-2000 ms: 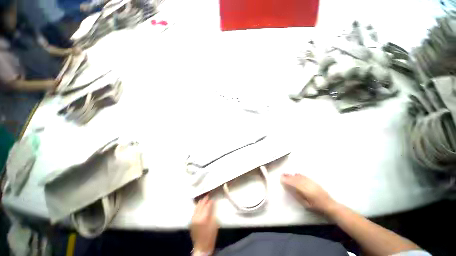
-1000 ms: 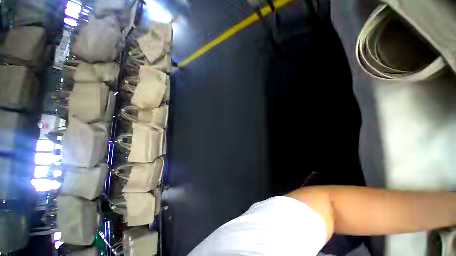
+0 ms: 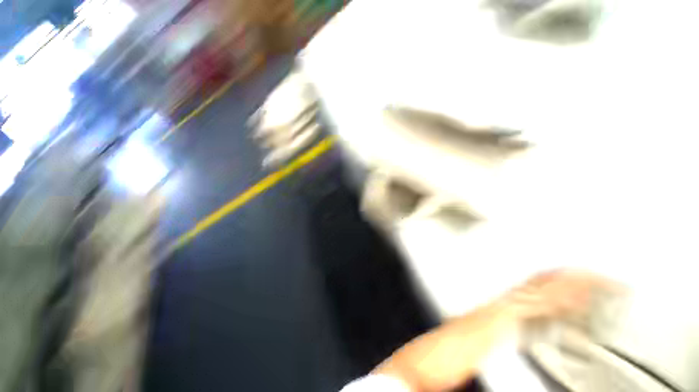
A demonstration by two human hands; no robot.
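Note:
The view is strongly blurred and tilted. My left hand [image 3: 563, 295] is over the white table at the lower right, with its forearm coming from the bottom edge. A beige handbag [image 3: 598, 360] lies beside or under the hand and is cut off by the bottom edge. The fingers are smeared, so whether they hold the bag cannot be told. My right hand is out of the picture.
Another beige bag [image 3: 452, 134] lies on the white table [image 3: 475, 268], its handles [image 3: 398, 199] towards the edge. Blurred beige bags [image 3: 115, 283] stand at the left, beyond a dark floor with yellow lines [image 3: 260, 187]. Pale bundles hang near the table's far edge.
The view has swung back from the racks and floor towards the table. My left hand has come into the picture, with a bag at it.

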